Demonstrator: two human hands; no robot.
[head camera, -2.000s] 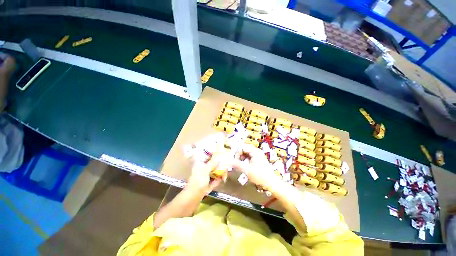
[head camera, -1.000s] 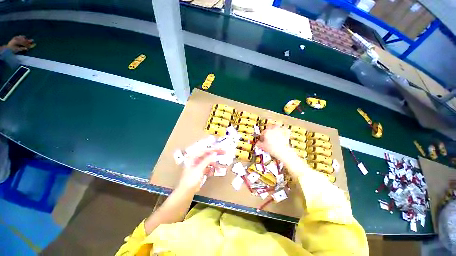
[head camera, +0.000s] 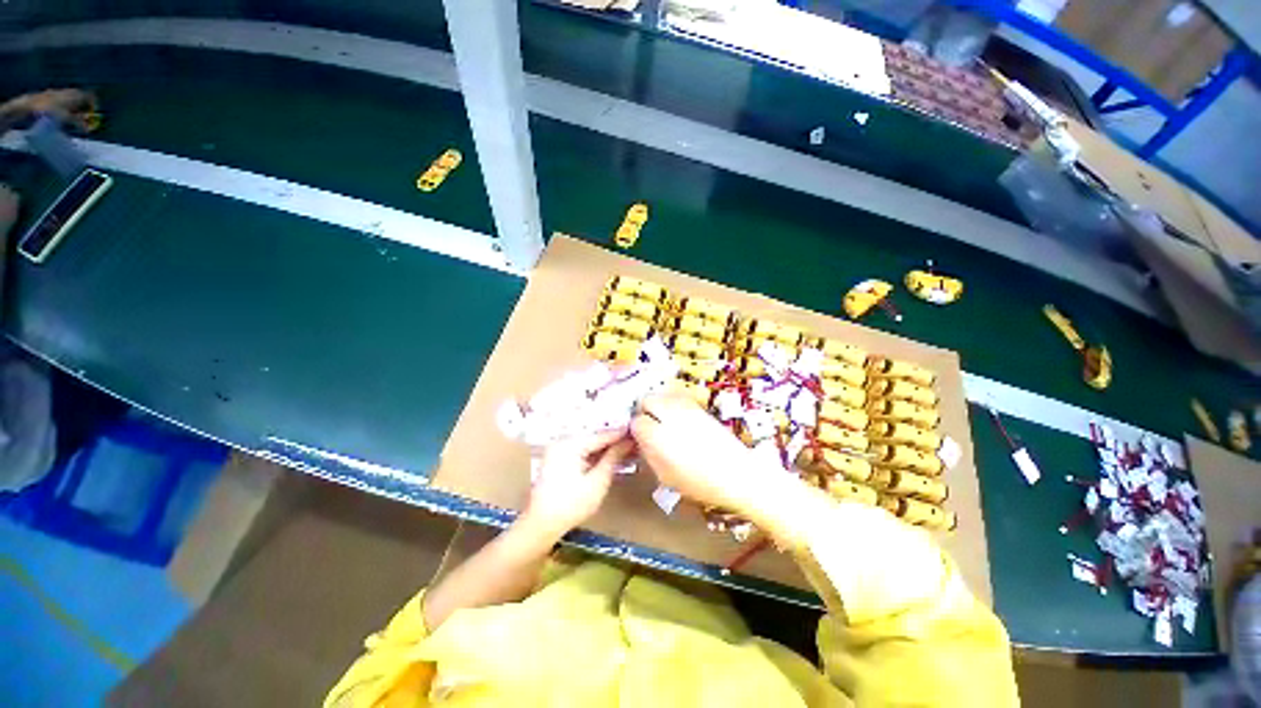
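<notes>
Yellow toy car bodies (head camera: 906, 433) lie in rows on the brown cardboard sheet (head camera: 484, 440). White wired components (head camera: 761, 401) with red wires lie heaped over the middle rows, and more white pieces (head camera: 574, 401) lie at the left of the rows. My left hand (head camera: 574, 477) and my right hand (head camera: 680, 440) meet at the near side of the white pieces, fingertips together. What is between the fingers is hidden and blurred.
A pale post (head camera: 494, 138) stands behind the cardboard. Yellow parts (head camera: 632, 226) lie on the green belt (head camera: 733, 228) beyond the rail. A spare pile of wired components (head camera: 1148, 526) lies at the right. A phone-like device (head camera: 65, 216) and another person's hand (head camera: 53, 107) are at the left.
My right hand has come back from the car rows to my left hand. The white heap again covers middle rows that showed more a second ago. The camera view has shifted slightly.
</notes>
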